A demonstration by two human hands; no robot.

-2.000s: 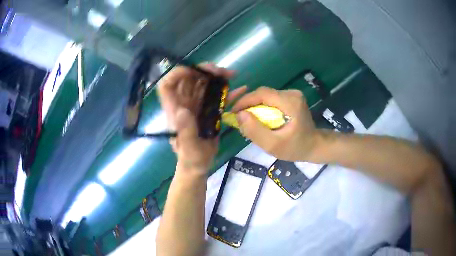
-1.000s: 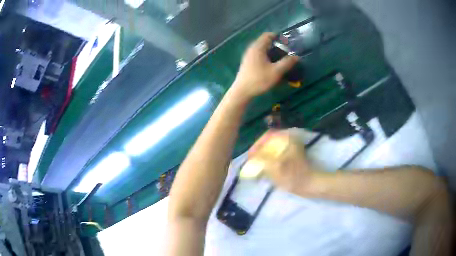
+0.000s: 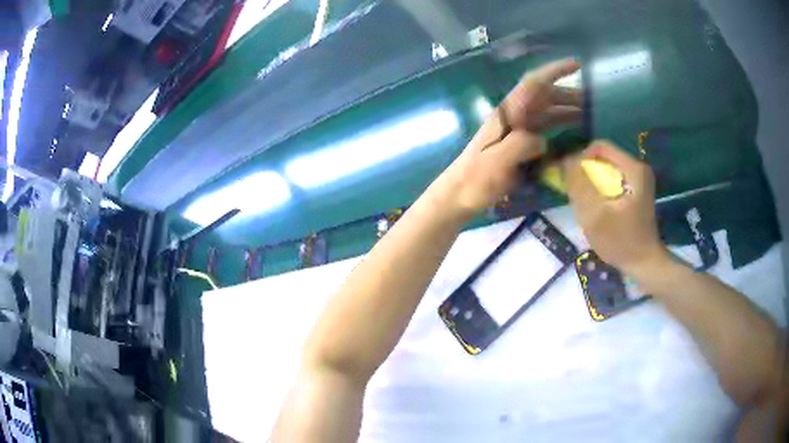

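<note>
My left hand [image 3: 510, 138] is over the green belt and holds a black phone middle frame [image 3: 588, 108]; the frame is blurred and largely hidden by my fingers. My right hand [image 3: 619, 212] is closed around the yellow-handled tool [image 3: 603, 178], beside the held frame's dark end. The tool's tip cannot be made out. A second phone middle frame [image 3: 484, 325] lies on the white cloth [image 3: 415, 389] below my hands, its solid end towards the lower left. Another frame [image 3: 603, 294] lies to its right, partly covered by my right hand and forearm.
The glossy green conveyor belt [image 3: 346, 203] runs behind the cloth with lamp reflections. Several frames [image 3: 314, 249] sit in a row along its near edge. Metal equipment [image 3: 95, 277] stands at the left. A grey panel [image 3: 761, 52] is at the upper right.
The view has shifted. My left hand, earlier at a frame farther up the belt, now holds a frame close to my right hand. My right hand and the tool have moved up beside it.
</note>
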